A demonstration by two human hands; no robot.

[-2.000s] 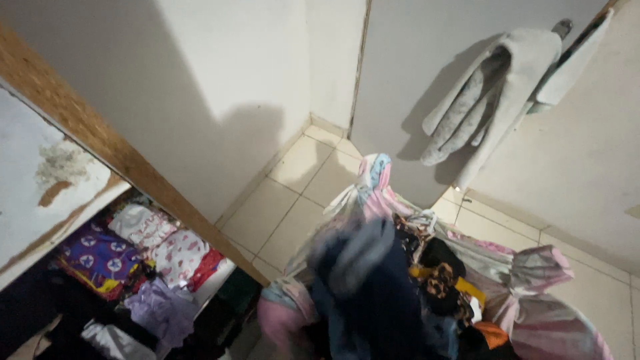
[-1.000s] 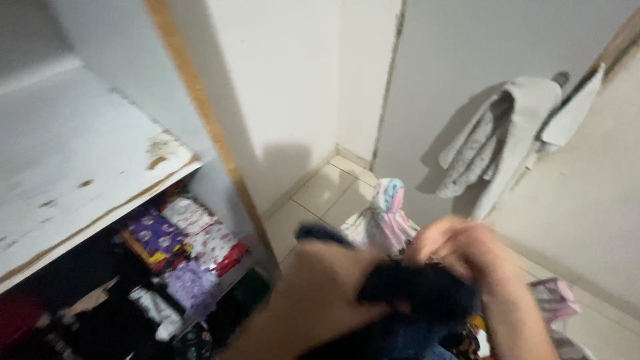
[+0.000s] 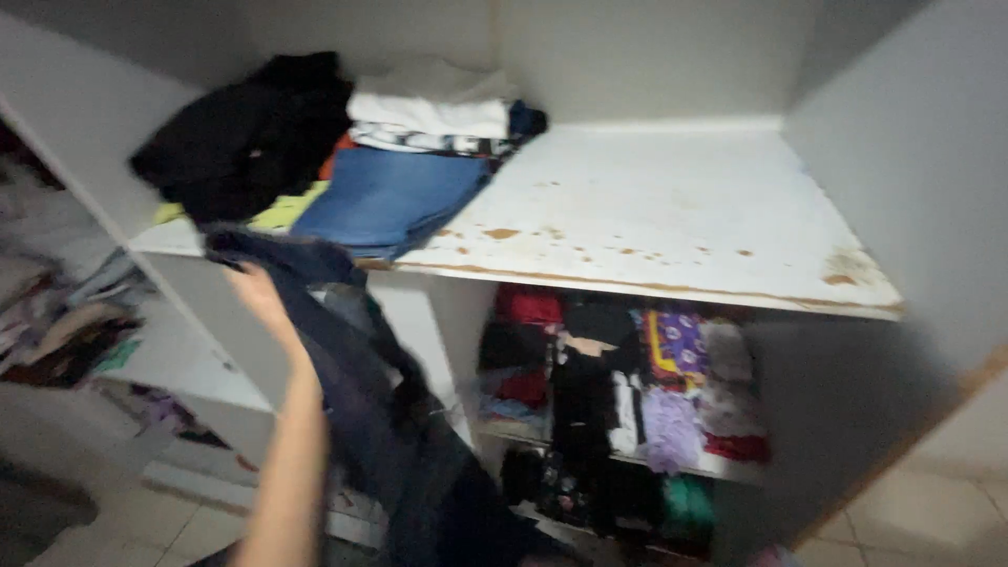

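My left hand (image 3: 258, 298) is raised at the left, its fingers closed on the top edge of a pair of dark blue trousers (image 3: 370, 394). The trousers hang down in long folds toward the bottom centre and are blurred. Just beyond the hand, on the upper shelf, lie a pile of black clothes (image 3: 244, 146) and folded blue jeans (image 3: 394, 193). Behind the jeans is a stack of white and grey folded clothes (image 3: 433, 102). I cannot make out my right hand.
The white wardrobe shelf (image 3: 654, 213) has a chipped, stained front edge. Below it, a compartment holds black clothes (image 3: 587, 378), a purple patterned cloth (image 3: 677, 342) and a lilac garment (image 3: 673, 429). More clothes (image 3: 71, 323) fill shelves behind a divider at the left. A wooden panel edge (image 3: 906, 449) slants at the right.
The view has swung left to the wardrobe. A second ago both hands were on a dark garment above the cloth bundle; now dark trousers hang from my left hand beside the upper shelf.
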